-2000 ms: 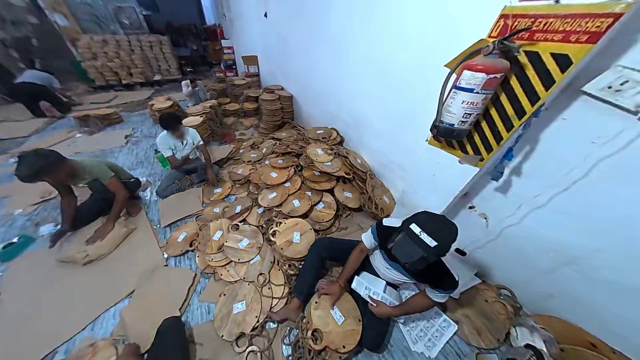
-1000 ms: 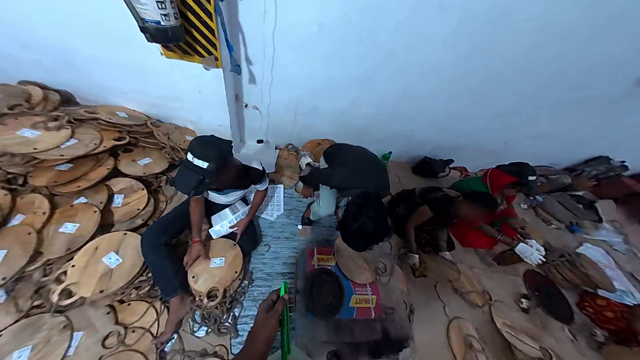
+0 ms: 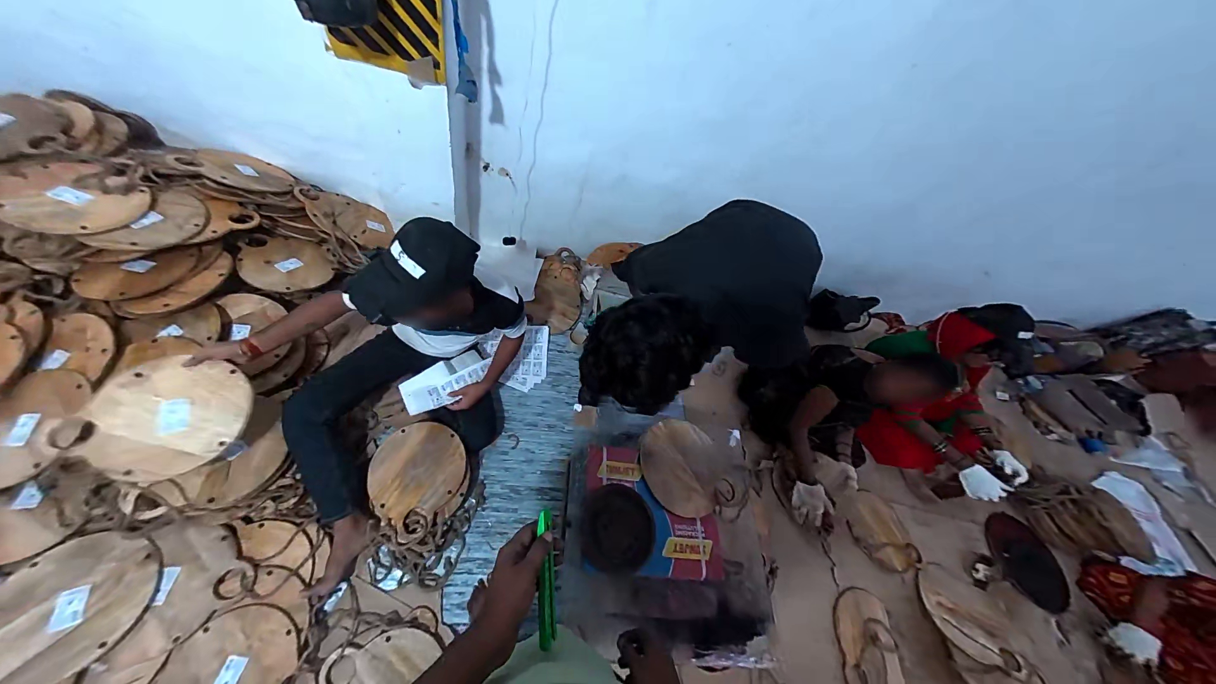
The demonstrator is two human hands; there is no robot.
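Observation:
My left hand (image 3: 513, 575) is raised at the bottom centre, holding a thin bright green plastic tool (image 3: 546, 579) upright; its exact kind cannot be told. Low in the view, my right hand (image 3: 646, 655) is partly cut off by the bottom edge, dark and blurred, near the printed, plastic-wrapped package (image 3: 703, 556). On that package lie a round wooden board (image 3: 679, 465) and a dark round disc (image 3: 617, 528). Left of my left hand, another round wooden board (image 3: 418, 470) with rope rests by a seated person's foot.
A seated person in a black cap (image 3: 418, 271) holds label sheets (image 3: 442, 380) and touches a labelled board (image 3: 171, 418). Heaped round boards (image 3: 152, 218) fill the left. A person in black (image 3: 731, 275) bends over ahead; gloved co-workers (image 3: 917, 418) sit at right among boards. A white wall (image 3: 807, 114) stands behind.
The view has swung far right since the oldest frame. The capped person's hand has moved from the board by the leg to a labelled board at the left.

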